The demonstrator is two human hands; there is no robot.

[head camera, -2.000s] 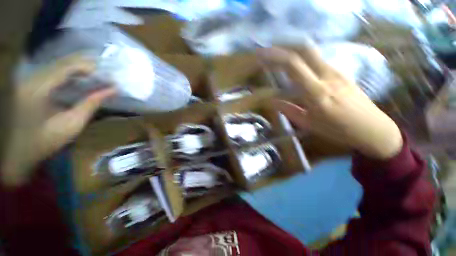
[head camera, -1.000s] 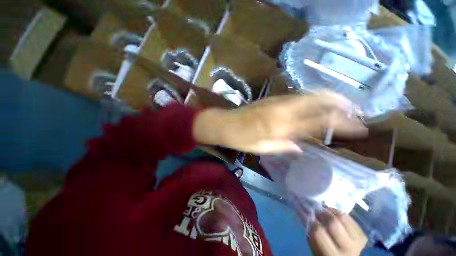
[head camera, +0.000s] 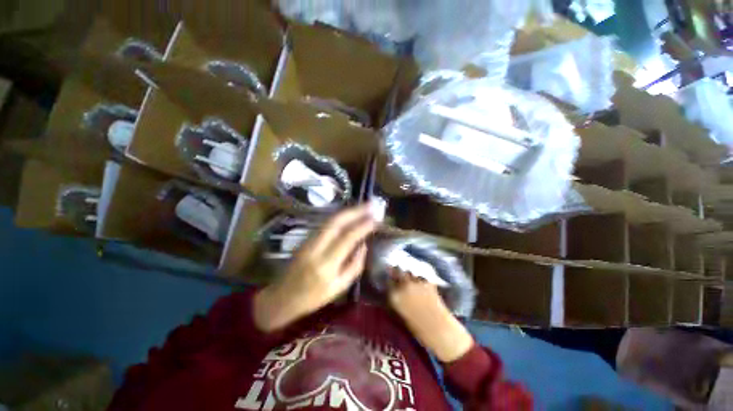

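A camera wrapped in a clear air column bag (head camera: pixel 450 281) sits in the opening of a front carton near my chest. My right hand (head camera: pixel 422 309) is on it, fingers closed at its white body inside the bag's ring. My left hand (head camera: pixel 321 261) is just left of it, fingertips at the carton edge beside a small white thing (head camera: pixel 377 209); blur hides whether they grip it. A large wrapped camera (head camera: pixel 486 140) with two slim white bars lies on top of the cartons beyond my hands.
Cartons on the left (head camera: pixel 217 156) hold wrapped cameras standing upright. Open cartons (head camera: pixel 518 285) with dark insides stand on the right. More clear bags (head camera: pixel 450 32) are heaped at the back. Blue floor (head camera: pixel 56 281) shows at the lower left. A sleeve or cloth (head camera: pixel 667 361) is at the lower right.
The wrapped camera at my right hand has moved from in front of the cartons into a carton opening. My left hand has drawn back towards my chest. The view has shifted.
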